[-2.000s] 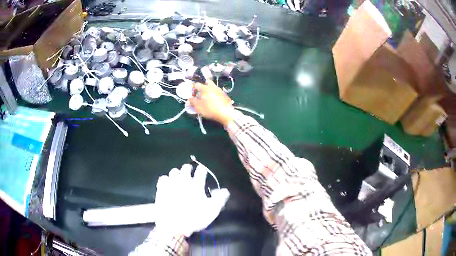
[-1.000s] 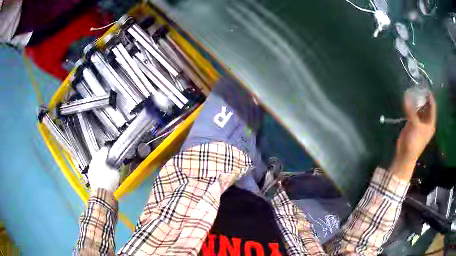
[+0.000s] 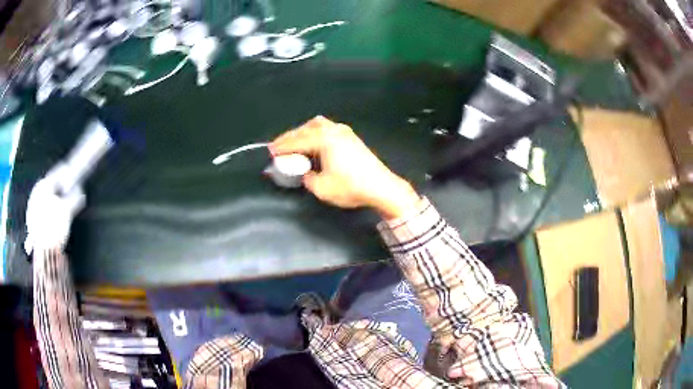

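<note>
My bare right hand (image 3: pixel 334 163) is over the middle of the dark mat and grips a round wired part (image 3: pixel 290 169) between thumb and fingers. Its white lead (image 3: pixel 242 151) points left with a small pale tip. My gloved left hand (image 3: pixel 53 209) is at the left and holds a white-silver bar housing (image 3: pixel 90 152), which slants up to the right and is blurred. Blue wires (image 3: pixel 135 140) show faintly by the bar's upper end.
A pile of wired discs (image 3: pixel 114 34) lies at the upper left. The screw feeder (image 3: pixel 517 72) and the black electric screwdriver (image 3: pixel 494 140) are at the right. Cardboard with a black phone (image 3: pixel 586 303) is at lower right. The bin of bars (image 3: pixel 121 346) is below the bench.
The view has swung from the bin back to the bench. My left hand has left the bin and now holds a bar above the bench; my right hand still holds the round part.
</note>
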